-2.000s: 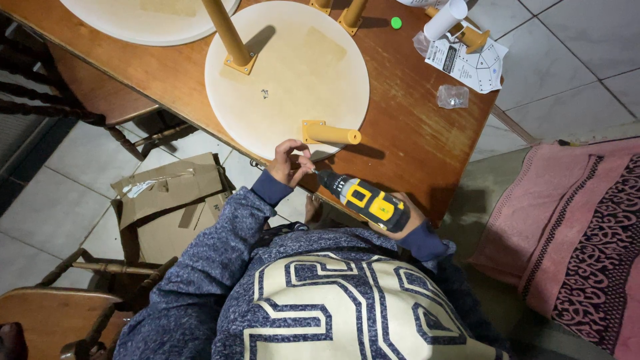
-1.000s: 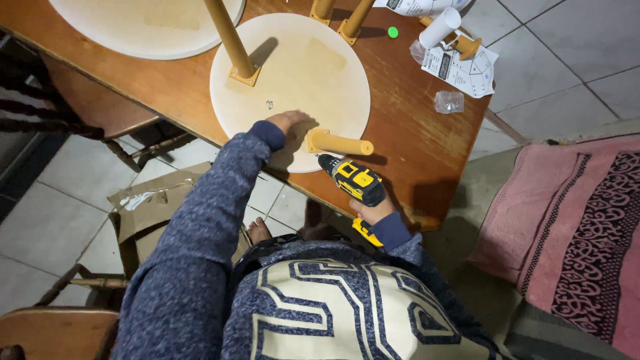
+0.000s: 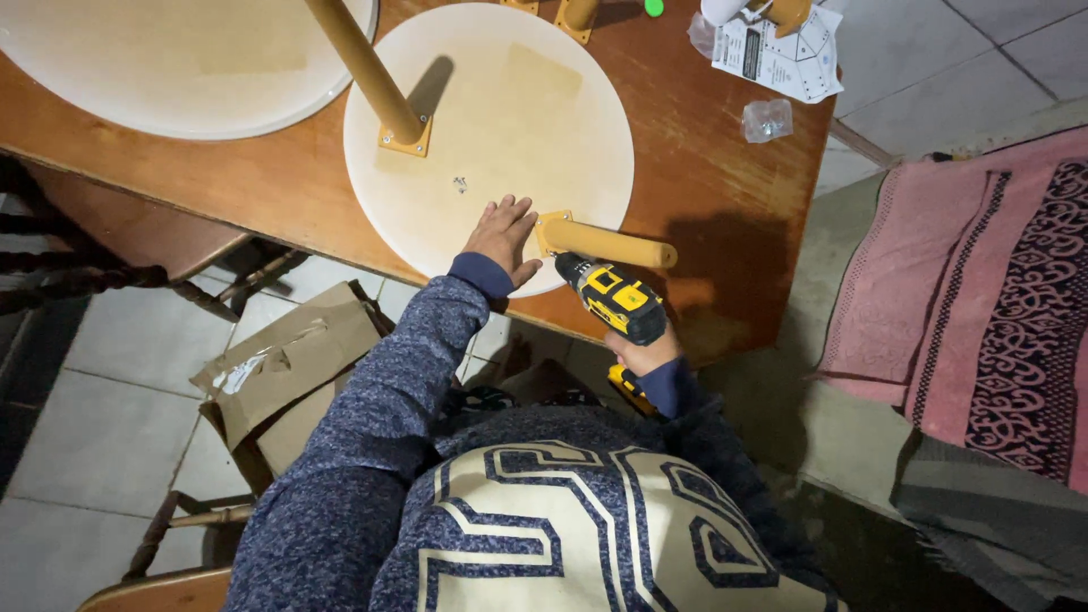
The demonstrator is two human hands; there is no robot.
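My right hand [image 3: 646,347] grips a yellow and black cordless drill [image 3: 625,302]. Its tip meets the lower edge of the mounting plate of a yellow-brown furniture leg [image 3: 608,242] on a round white board [image 3: 484,93]. Flat on that board, fingers spread, rests my left hand [image 3: 503,238], just left of the plate. Small screws [image 3: 460,184] lie loose above it. A second leg [image 3: 374,81] stands on the board at upper left, with screws in its plate. Whether the drill's bit sits in a screw is too small to tell.
Under the board is a wooden table [image 3: 722,195]. Another round white board [image 3: 212,76] lies at upper left. More leg parts [image 3: 578,17], a printed sheet [image 3: 778,55] and a small clear plastic bag [image 3: 767,121] are at the far side. A cardboard box [image 3: 289,357] and wooden chairs [image 3: 144,221] stand below left.
Two seconds ago my left hand was at the drill's tip; now it lies flat on the board beside the leg's plate. The drill has moved up to that plate.
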